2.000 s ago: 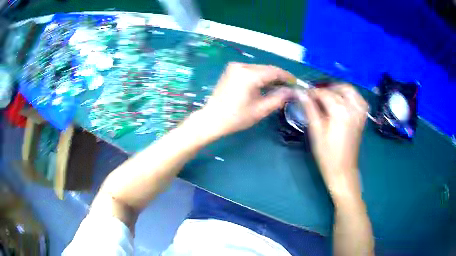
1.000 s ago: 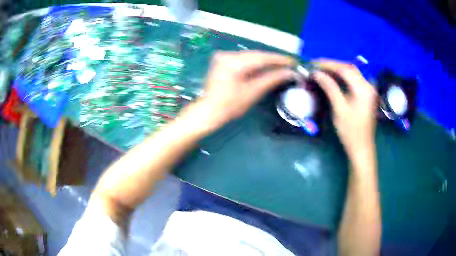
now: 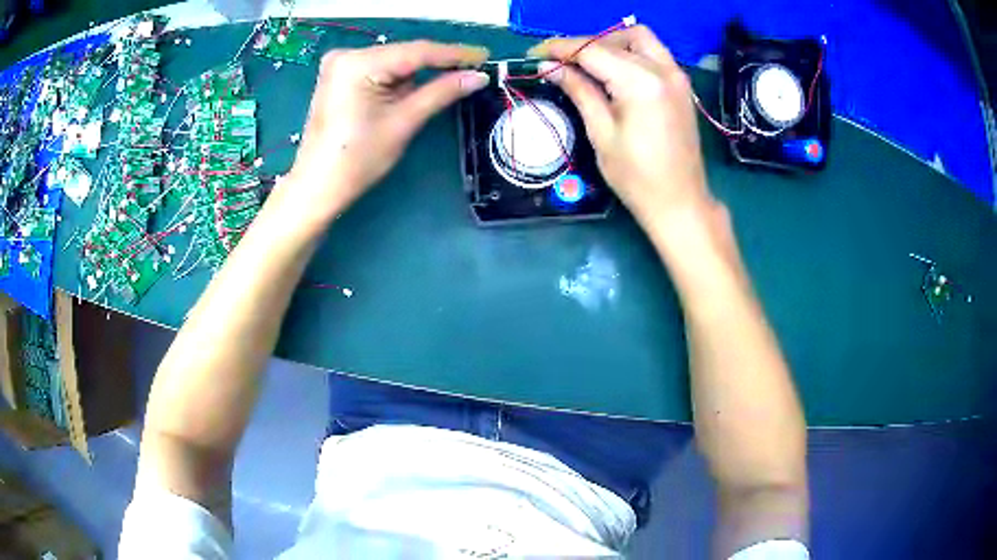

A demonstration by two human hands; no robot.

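A black square housing (image 3: pixel 503 205) lies on the mat in front of me. A round white speaker (image 3: pixel 532 140) is in its middle, with a blue-and-red round part (image 3: pixel 570 188) at its lower right corner. My left hand (image 3: pixel 407 96) and my right hand (image 3: pixel 612 93) pinch the two ends of a thin circuit board (image 3: pixel 523 63), seen nearly edge-on at the housing's far edge. A white plug (image 3: pixel 503 74) with red and white wires hangs at the board. Another red wire (image 3: pixel 590 42) crosses over my right fingers to a white plug (image 3: pixel 630 21). Fingertips partly hide the board.
A spread pile of green boards (image 3: pixel 224 153) with wires is at left. A second black housing (image 3: pixel 783 149) sits at right by the blue sheet (image 3: pixel 864 77). A small green board (image 3: pixel 938 288) lies far right. A cardboard box (image 3: pixel 104 372) is below the bench at left.
The view has shifted and become sharper. Both hands and the housing now appear farther left and higher. The hands still hold the board, and the wires and speaker between them show more clearly.
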